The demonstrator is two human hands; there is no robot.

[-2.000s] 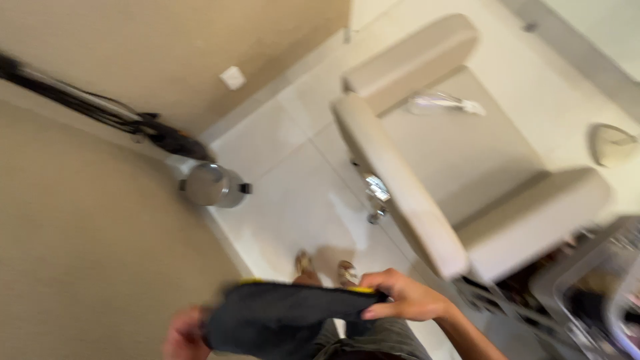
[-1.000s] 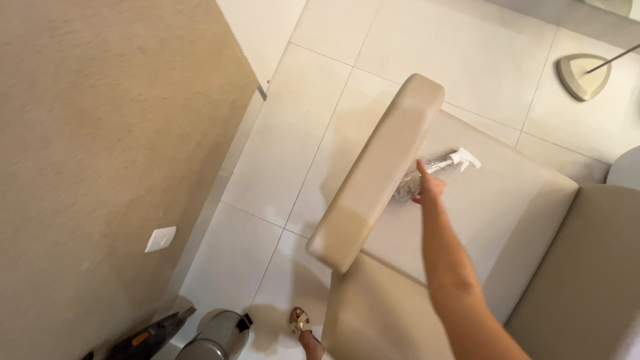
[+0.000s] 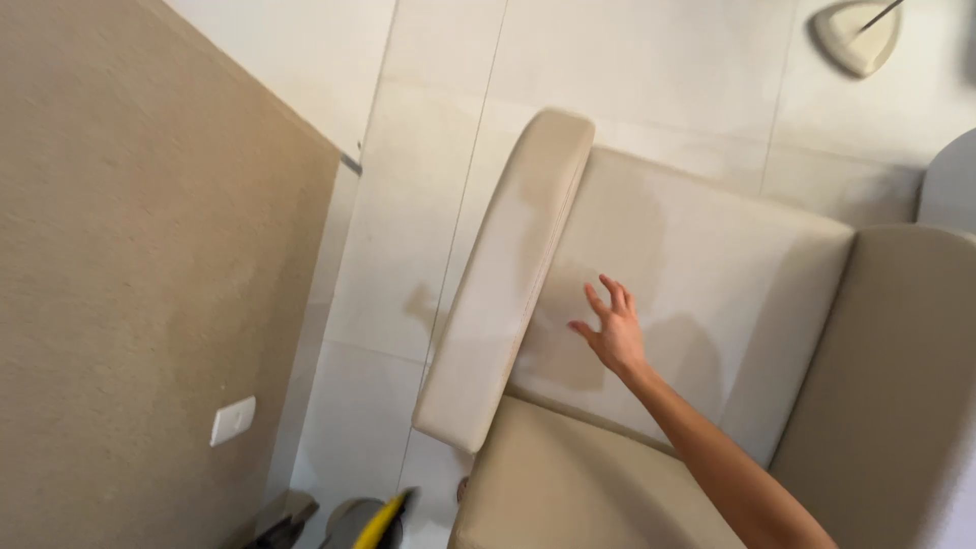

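Observation:
Over the seat of a beige upholstered armchair (image 3: 686,305), my right hand (image 3: 616,328) has its fingers spread and holds nothing. Its shadow falls on the seat and the near armrest (image 3: 507,282). At the bottom edge, left of the chair, a blurred black item with a yellow edge (image 3: 381,522) is partly in view; what holds it cannot be seen. My left hand is out of the frame. No spray bottle shows on the seat.
A beige wall with a white outlet plate (image 3: 232,421) stands at the left. A grey bin (image 3: 347,522) and a dark object (image 3: 282,530) are by its foot. At the top right, a cream triangular base with a thin rod (image 3: 858,38) rests on the tiled floor.
A second ago my right hand was on a clear spray bottle with a white trigger head on the seat; now the hand is open and the bottle is out of sight. The yellow-edged item has come into view.

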